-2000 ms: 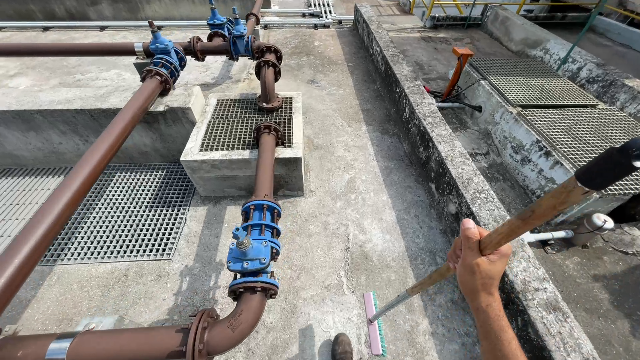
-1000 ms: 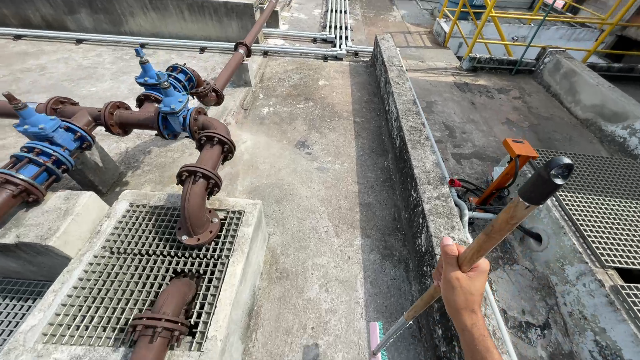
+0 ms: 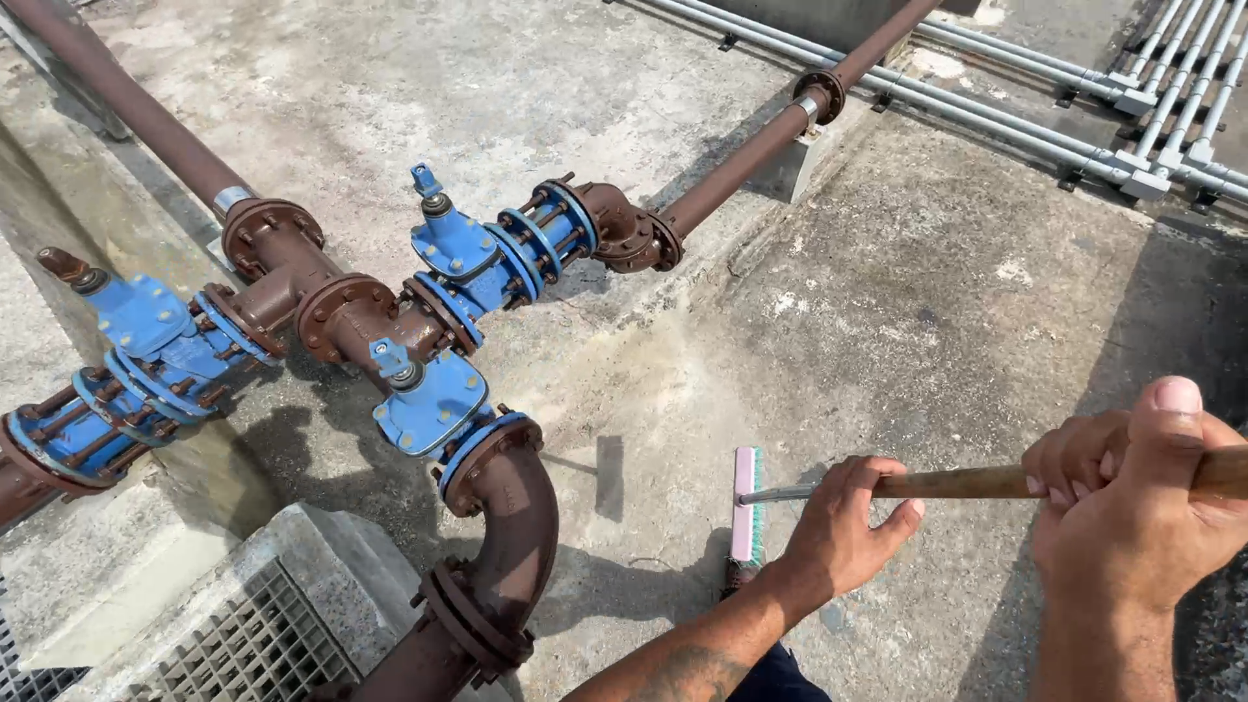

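Observation:
A push broom with a wooden handle reaches in from the right edge. Its pink head with green bristles hangs over the concrete floor, and a shadow of the head falls to its left. My left hand is at the lower handle near the metal socket, thumb and fingers around it. Farther up, my right hand grips the wood, thumb uppermost. Left of the broom head stand brown flanged pipes with blue gate valves. The far end of the handle is out of view.
Grey conduits cross the floor at the upper right. A metal grating set in a concrete plinth lies at the lower left. Another blue valve joins the pipework at left. My shoe shows just below the broom head.
My left hand has come into view and onto the lower handle. The broom is now held across the view, its head raised. The view has swung left toward the valves.

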